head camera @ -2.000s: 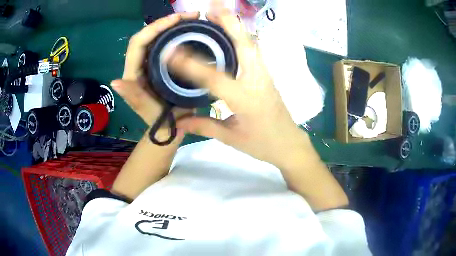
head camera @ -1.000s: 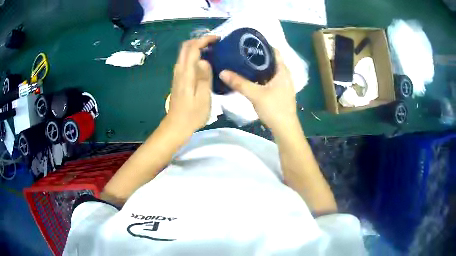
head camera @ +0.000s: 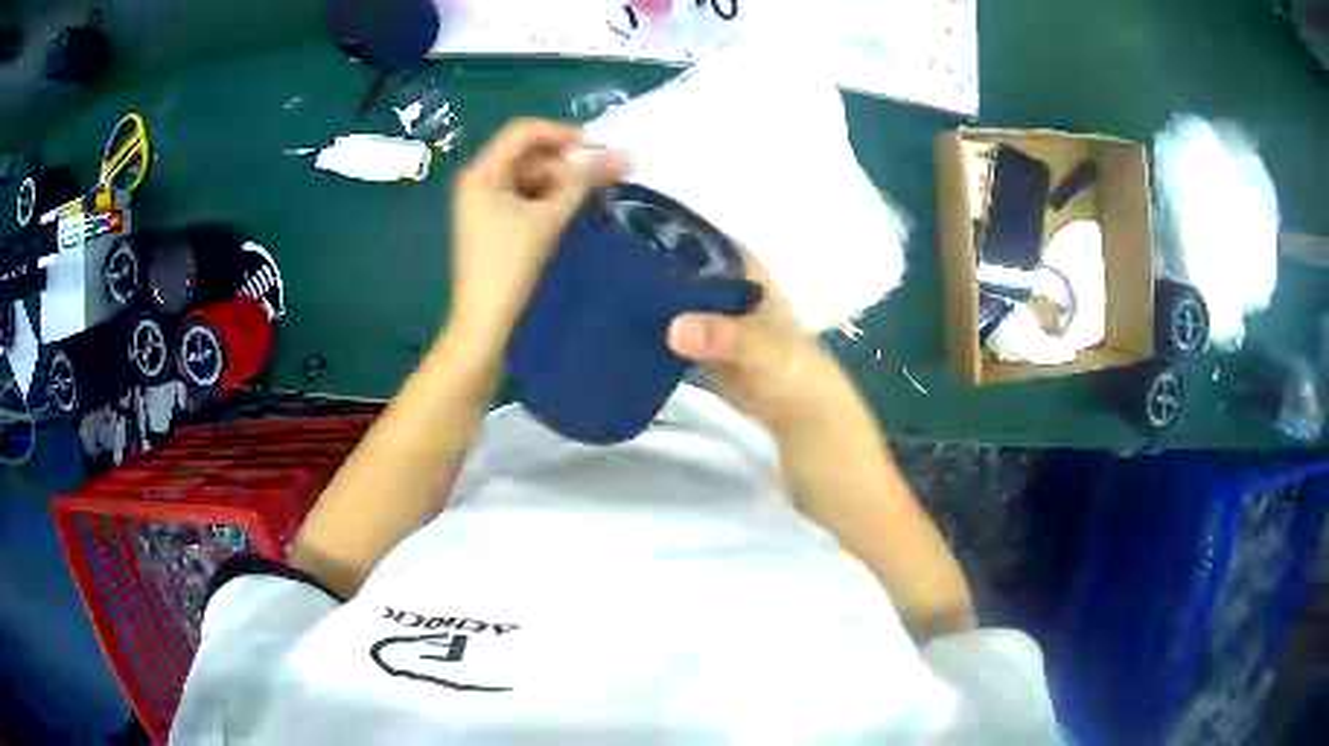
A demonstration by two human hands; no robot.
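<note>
A navy speaker (head camera: pixel 601 343) is held tilted in front of my chest, its round black end with a pale ring facing up and away. My right hand (head camera: pixel 751 357) grips its right side, the thumb near a dark strip or strap at the edge. My left hand (head camera: pixel 528 197) is at the speaker's upper left, fingers bent and pinched near the top rim. Whether these fingers hold something small cannot be told. White sheets (head camera: pixel 816 190) lie on the green bench behind the speaker.
A cardboard box (head camera: pixel 958 262) with a dark phone-like object stands right, two speakers beside it. A red speaker (head camera: pixel 241 338), dark speakers and yellow-handled scissors (head camera: pixel 126 158) are left. A white-handled tool (head camera: pixel 375 158) lies behind. A red crate (head camera: pixel 168 510) is lower left, a blue crate (head camera: pixel 1239 583) lower right.
The speaker was first turned end-on to me, then sideways with its end to the right. It is now lower and closer, end upward. My left hand has moved to its top rim.
</note>
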